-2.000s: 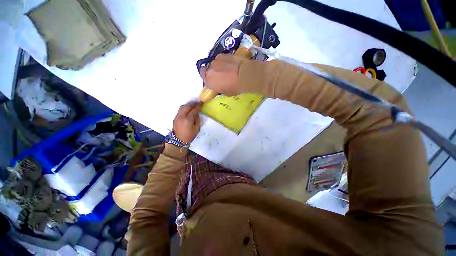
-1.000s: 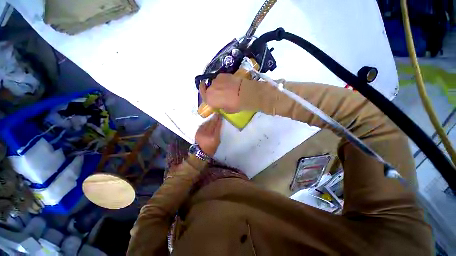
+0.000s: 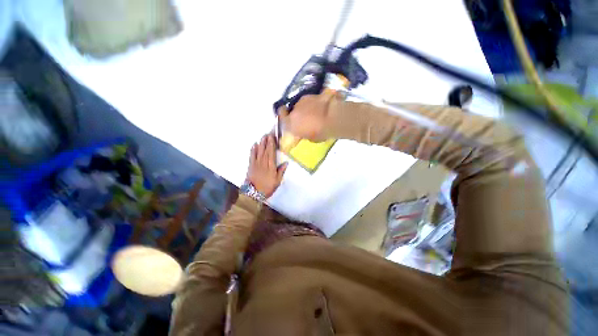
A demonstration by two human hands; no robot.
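Observation:
The picture is blurred. My right hand (image 3: 311, 119) is closed round the handle of the steam iron (image 3: 308, 80), which stands over the far-left side of the yellow template (image 3: 313, 156). The template lies on the white table cover (image 3: 367, 177); its far part is hidden by my hand and the iron. My left hand (image 3: 263, 167) lies flat with fingers extended at the template's left edge, holding nothing that I can see. I cannot make out a fabric piece under the template.
A stack of beige pieces (image 3: 121, 25) lies at the far left. A black hose (image 3: 433, 67) arches over my right arm. A black roll (image 3: 461, 96) is at the right. The grey iron rest (image 3: 404, 222) is near my right elbow. A round stool (image 3: 147, 270) stands at the lower left.
My left hand has moved from the template's near-left corner to its left edge and its fingers have straightened. The iron stays in my right hand. The view has shifted.

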